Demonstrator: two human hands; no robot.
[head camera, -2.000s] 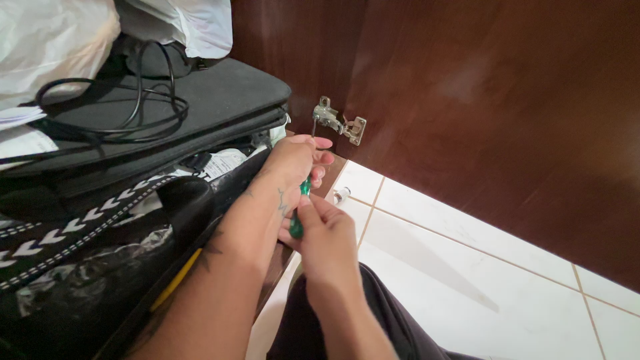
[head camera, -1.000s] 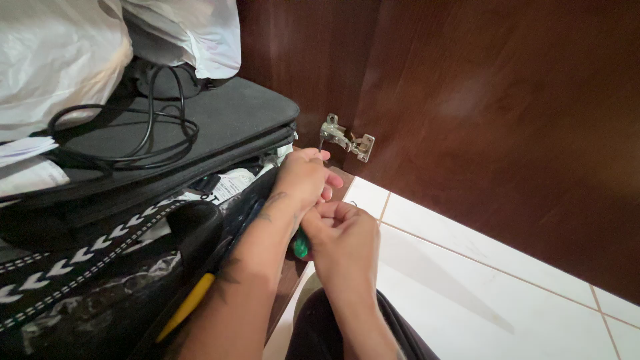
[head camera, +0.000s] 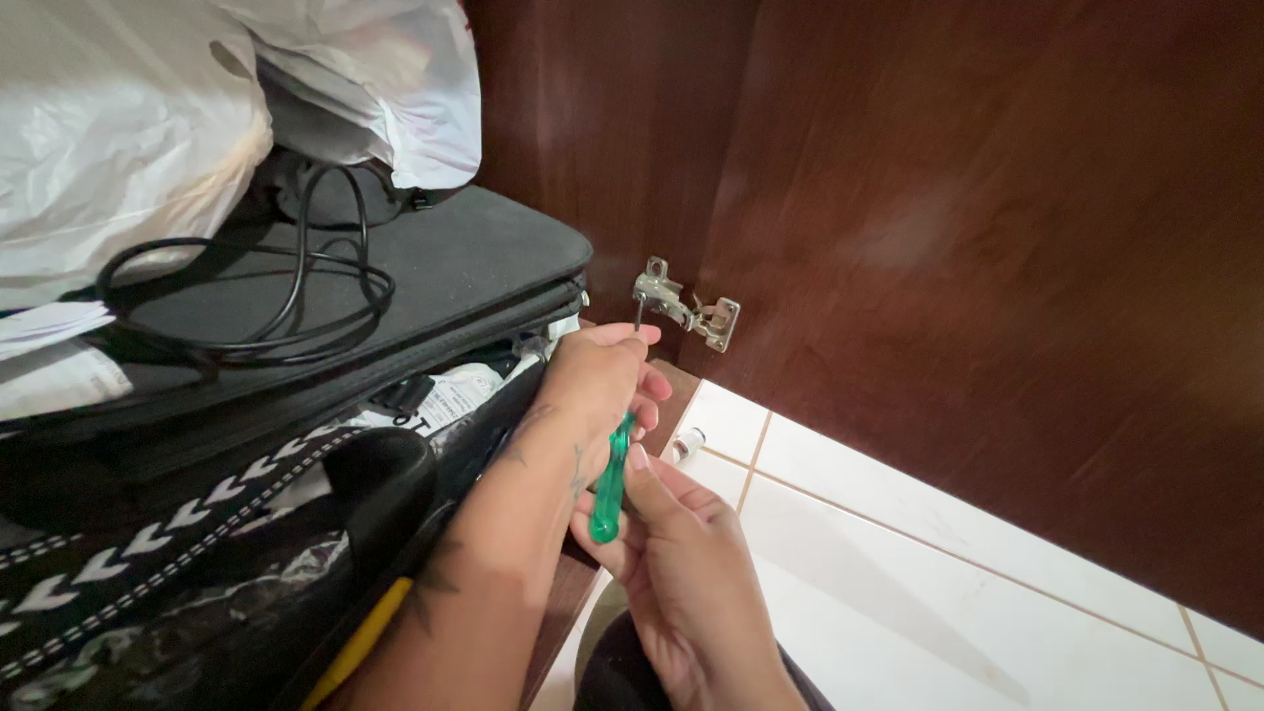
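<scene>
A screwdriver with a translucent green handle (head camera: 608, 489) slants up to a metal cabinet hinge (head camera: 664, 293), its thin shaft tip at the hinge arm. My left hand (head camera: 607, 380) surrounds the shaft near the hinge, fingers curled, hiding part of the tool. Below it, my right hand (head camera: 671, 533) has its thumb and fingers around the handle, most of which shows between them. The hinge joins a dark brown wooden panel to the dark brown wooden door (head camera: 968, 247).
Left of my arms lie a black fabric case (head camera: 474, 247), a looped black cable (head camera: 296, 267) and white plastic bags (head camera: 118, 148). A small cylindrical item (head camera: 688, 444) lies on the white tile floor (head camera: 889, 563) beside the cabinet's bottom edge.
My right hand's fingers have shifted on the handle, and more of the green handle shows now than a second ago. My left hand stays by the shaft below the hinge.
</scene>
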